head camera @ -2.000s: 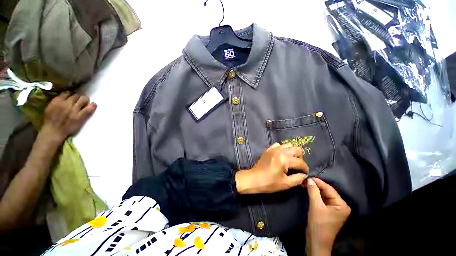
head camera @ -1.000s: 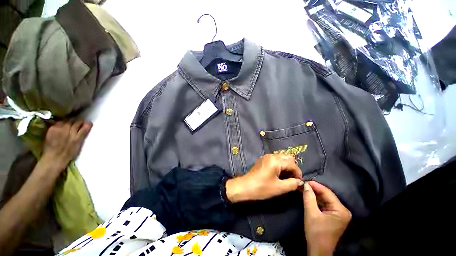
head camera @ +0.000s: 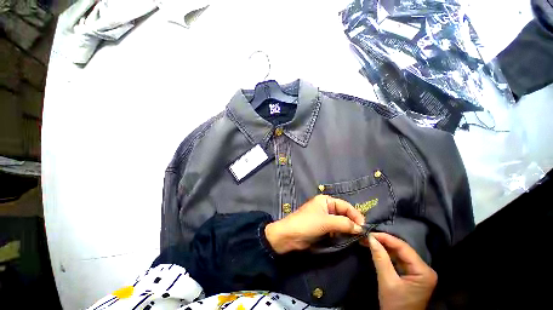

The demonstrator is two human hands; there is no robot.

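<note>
A dark grey denim shirt (head camera: 206, 181) lies front up, with a black plastic hanger (head camera: 273, 92) in its collar. A black hang tag with a white label (head camera: 248, 162) lies beside the placket below the collar. My left hand (head camera: 318, 224), in a dark sleeve, and my right hand (head camera: 400, 269) meet at the lower edge of the chest pocket (head camera: 376, 194). Their fingertips pinch the shirt fabric there, which is raised in a fold. Any thread between the fingertips is too small to tell. My left hand partly covers the pocket and its yellow-gold embroidery (head camera: 366, 204).
A shiny clear polybag (head camera: 418, 60) with dark contents lies at the back right of the white table (head camera: 109, 181). A dark cloth (head camera: 524, 60) is at the far right. A pale garment (head camera: 112, 21) lies at the far left edge.
The view has shifted, and the shirt sits lower in it. The person at the left is out of view and the pale garment shows. The fabric at the pocket's lower edge is now lifted into a fold.
</note>
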